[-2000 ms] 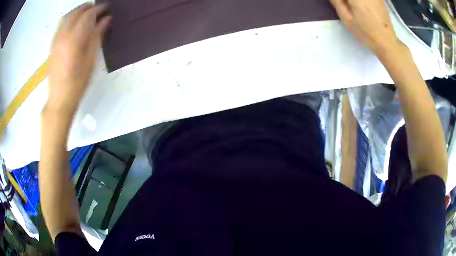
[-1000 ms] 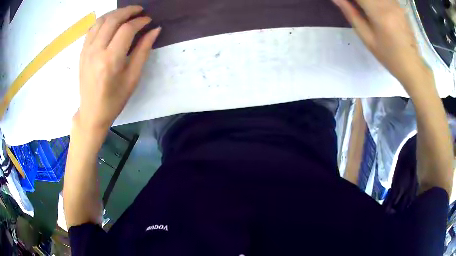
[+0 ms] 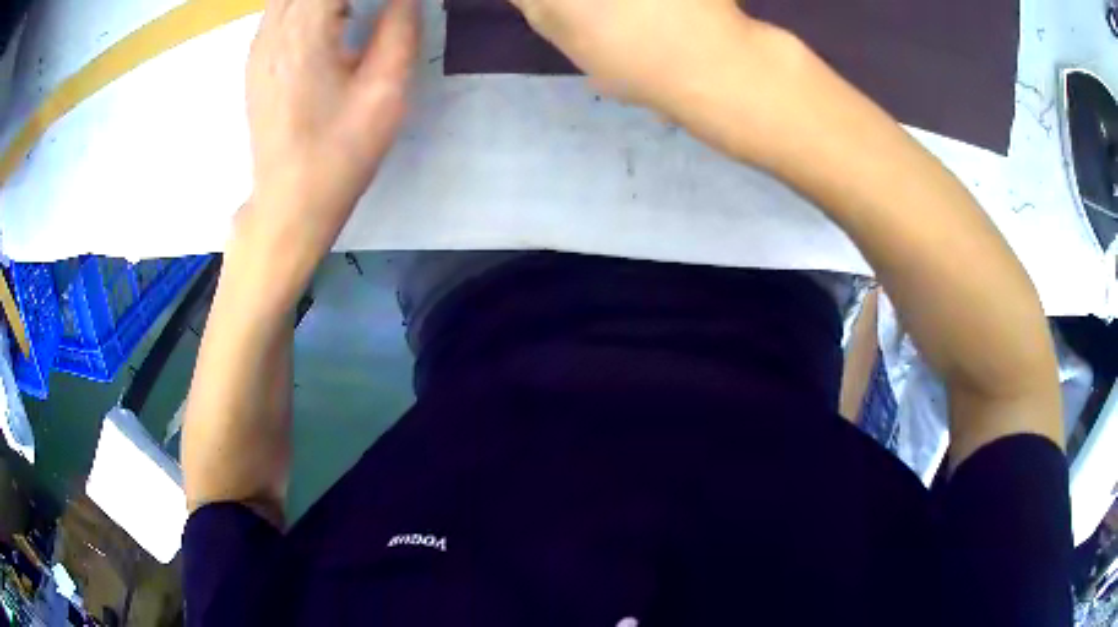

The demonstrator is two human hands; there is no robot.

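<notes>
A dark brown-plum fabric panel (image 3: pixel 913 67) lies flat on the white table cover (image 3: pixel 527 172) and runs out of the top edge. My left hand (image 3: pixel 329 98) is blurred at the upper left, beside the panel's left end; its thumb and fingers are apart and no cloth shows in it. My right hand (image 3: pixel 613 37) reaches across the panel near its left part; its fingers are cut off by the top edge, so its grip is hidden. The yellow-orange template strip (image 3: pixel 117 55) lies curved at the upper left.
The iron (image 3: pixel 1091 141) stands at the right edge, partly cut off. Blue crates (image 3: pixel 98 312) and a white object (image 3: pixel 135 484) are below left on the green floor side. Plastic bags (image 3: pixel 913 398) and brown material are below right of the table edge.
My right hand has moved left across the panel. The panel's right end and the iron now show at the right. My left hand has shifted up and slightly right in view.
</notes>
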